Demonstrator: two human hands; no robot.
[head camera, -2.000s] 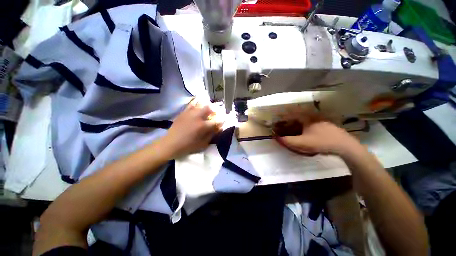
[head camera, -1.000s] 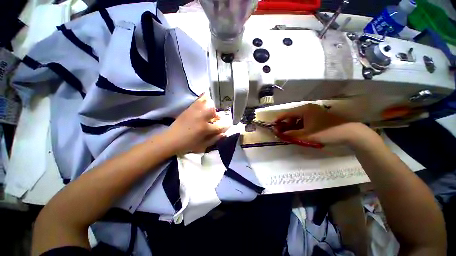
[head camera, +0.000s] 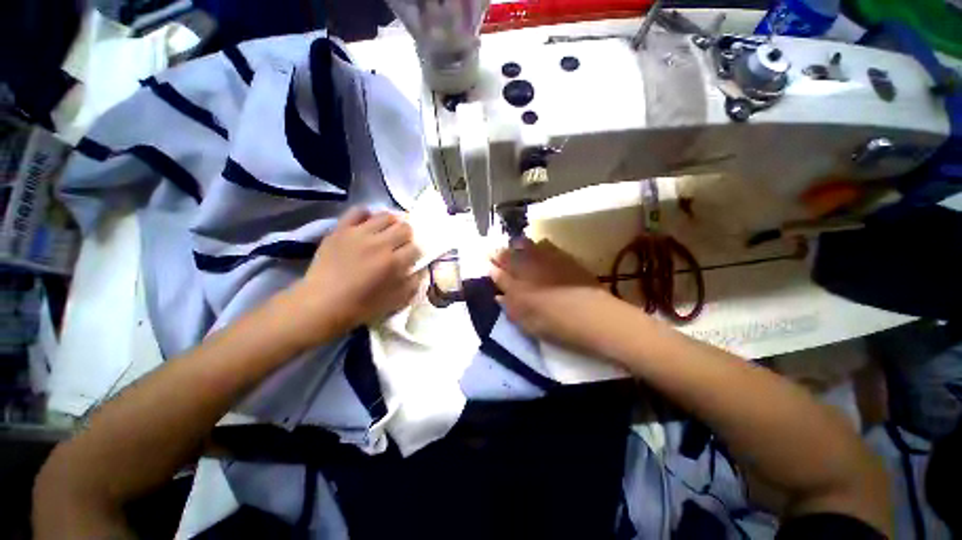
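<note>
The light grey-blue garment piece with dark bands (head camera: 264, 227) lies bunched left of the needle. A white cloth piece (head camera: 422, 385) hangs over the table's front edge. My left hand (head camera: 369, 264) holds the cloth left of the needle, fingers closed on it. My right hand (head camera: 543, 285) is at the presser foot (head camera: 514, 219), its fingertips on the cloth by the dark strip; glare hides the exact grip. Scissors with dark red loops (head camera: 656, 276) lie under the machine arm, apart from my hands.
The white sewing machine (head camera: 601, 105) spans the back of the table. A red basket (head camera: 564, 13) is behind it, and a blue-labelled bottle (head camera: 799, 18) is at the back right. White pieces (head camera: 106, 306) lie at the left. More cloth (head camera: 675, 480) is below the table.
My right hand has let go of the scissors and moved left to the cloth at the needle. The scissors now lie under the arm. My left hand has shifted slightly left.
</note>
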